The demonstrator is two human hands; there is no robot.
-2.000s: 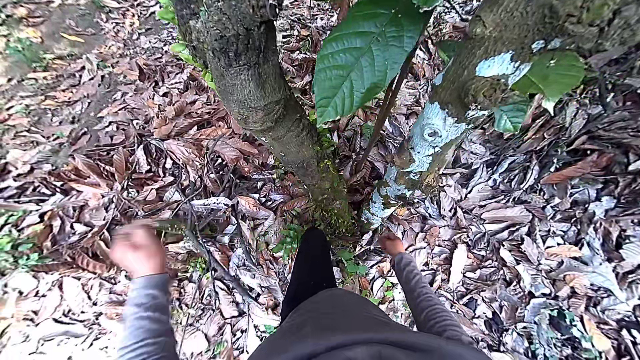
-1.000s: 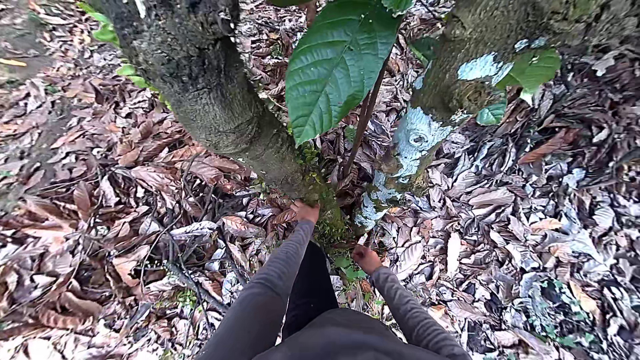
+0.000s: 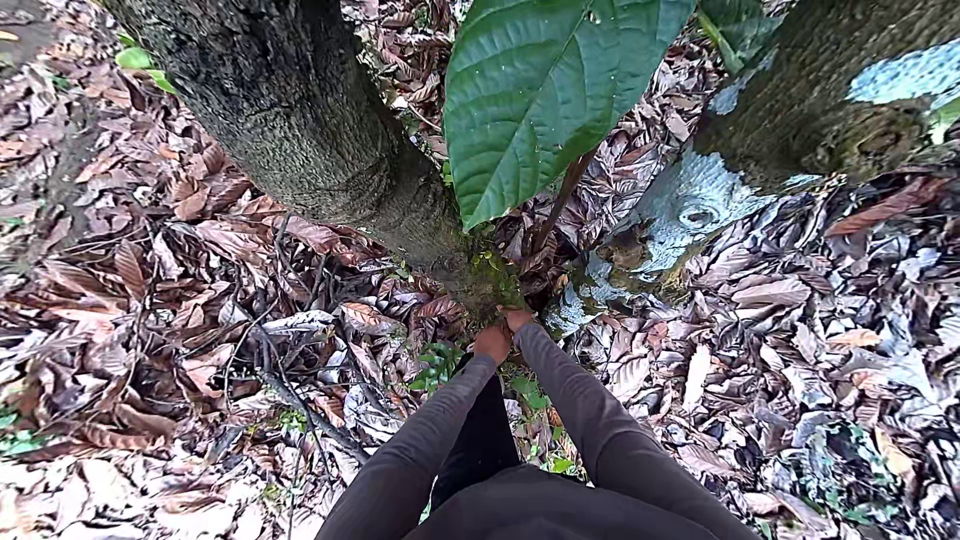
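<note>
My left hand (image 3: 493, 343) and my right hand (image 3: 516, 318) meet at the mossy foot of a dark, rough tree trunk (image 3: 300, 112). Their fingers are bunched close together against the bark, and whether anything is between them cannot be made out. Green moss and small leaves (image 3: 491, 270) grow on the trunk just above my hands. To the right of them stands the base of a second trunk (image 3: 690, 210) with pale blue-white patches. A large green leaf (image 3: 540, 97) on a thin brown stem (image 3: 561, 199) hangs between the two trunks.
Dry brown leaves (image 3: 780, 292) cover the ground all round. Dark twigs (image 3: 300, 405) lie to the left of my arms. Small green plants (image 3: 436, 367) grow beside my leg. The left trunk leans over the ground at upper left.
My left hand, out over the leaves at the left two seconds ago, has come to the trunk's foot. My right hand has moved in beside it. The view has moved closer to the trunks.
</note>
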